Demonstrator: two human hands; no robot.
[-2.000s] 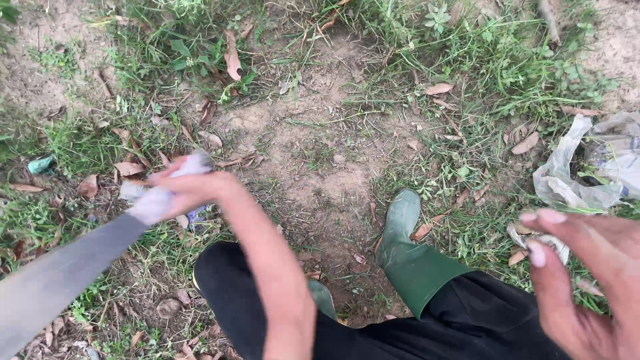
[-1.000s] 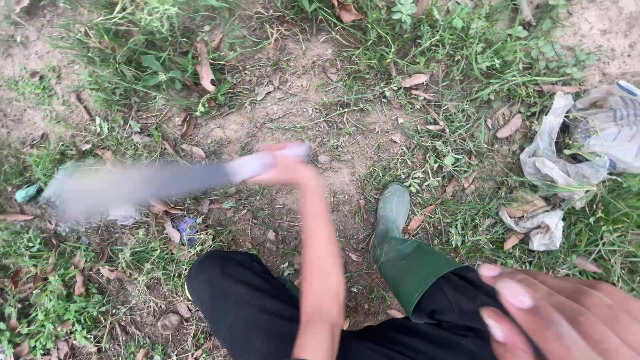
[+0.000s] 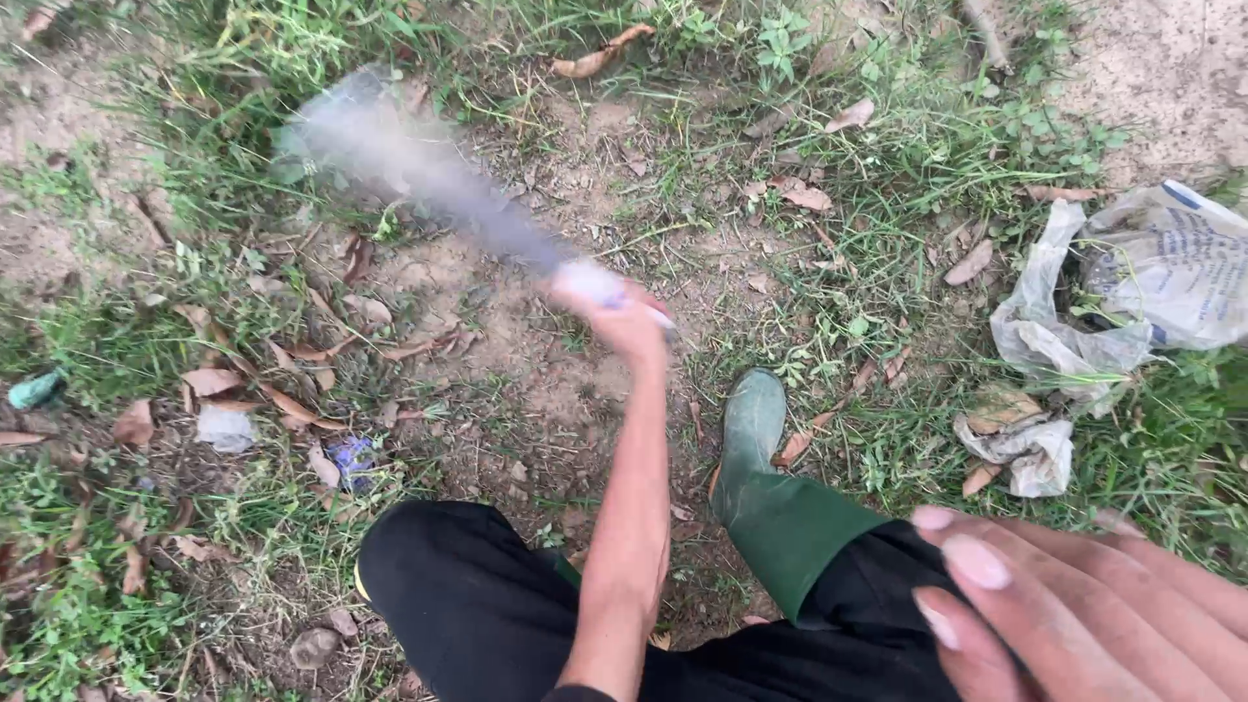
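Note:
Near the middle of the view, my left hand [image 3: 614,307] is closed around the pale handle of a long flat-bladed tool, likely a machete [image 3: 487,219]. Motion blurs its grey blade, which points up and left over grass and soil; whether it touches them cannot be told. At the lower right, my right hand [image 3: 1063,595] hovers or rests by the black trouser leg, its fingers bent and somewhat apart, with nothing seen in it. A green rubber boot [image 3: 780,507] stands on the ground between the two hands.
A crumpled plastic bag [image 3: 1170,263] bearing writing lies at the right, with a dirty plastic scrap [image 3: 1038,453] below it. Dry leaves, a purple wrapper [image 3: 353,460], a whitish scrap [image 3: 226,429], a green scrap [image 3: 35,390] and a stone [image 3: 315,648] lie at the left.
The blade pointed to the lower left two seconds ago, then nearly straight left, and now points to the upper left. My left hand has moved right from its earliest place.

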